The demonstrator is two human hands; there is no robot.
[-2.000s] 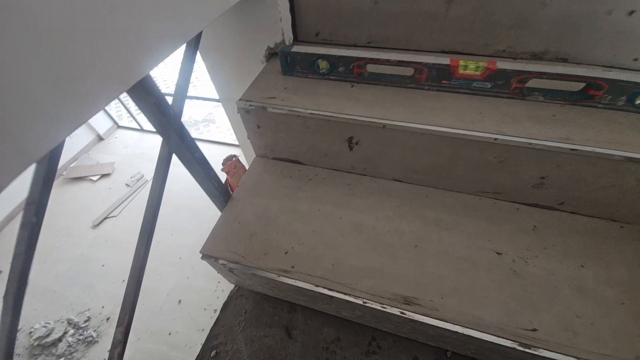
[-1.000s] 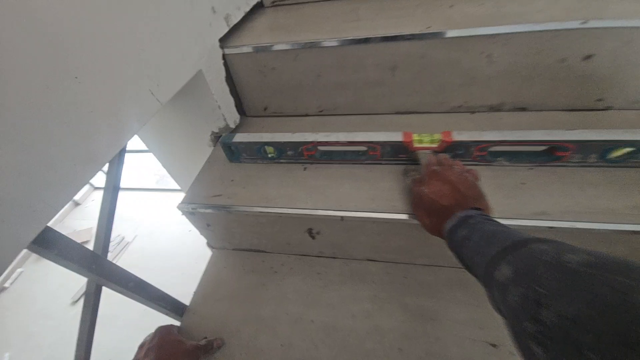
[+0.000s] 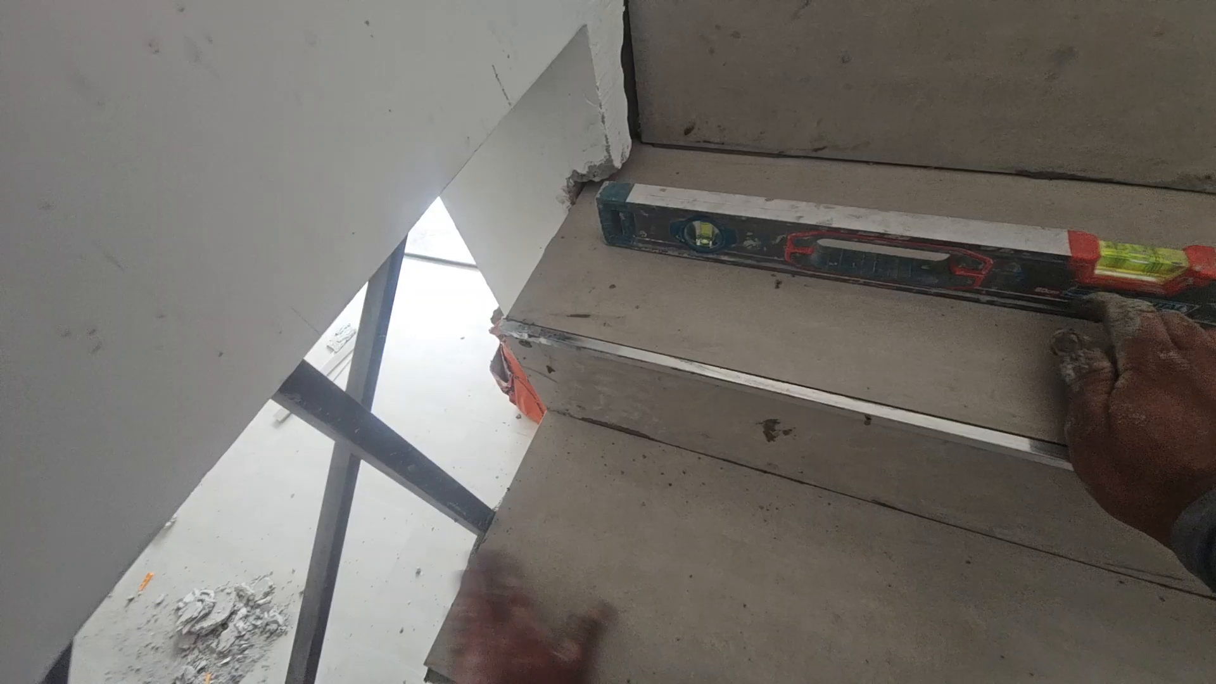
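A long spirit level (image 3: 893, 242) with a white top edge and red-framed vials lies across a tiled stair tread (image 3: 807, 351), toward its back. At the right, my right hand (image 3: 1140, 408) rests on that tread and its front edge, fingertips against or just beside the level's lower side near the middle vial; whether they grip it cannot be told. Blurred at the bottom, my left hand (image 3: 522, 632) is over the left end of the lower tread (image 3: 760, 560), fingers apart. A metal trim strip (image 3: 760, 382) runs along the upper tread's front edge.
A white sloping wall (image 3: 209, 190) fills the upper left. Dark metal bars (image 3: 332, 513) cross beside the stair's open left side. Far below, a heap of rubble (image 3: 228, 617) lies on a pale floor. An orange piece (image 3: 518, 380) hangs by the stair edge.
Neither hand is visible two seconds ago; both show one second ago, the right at the level's middle vial. The right fingertips are now lower, at its lower side. The view has shifted.
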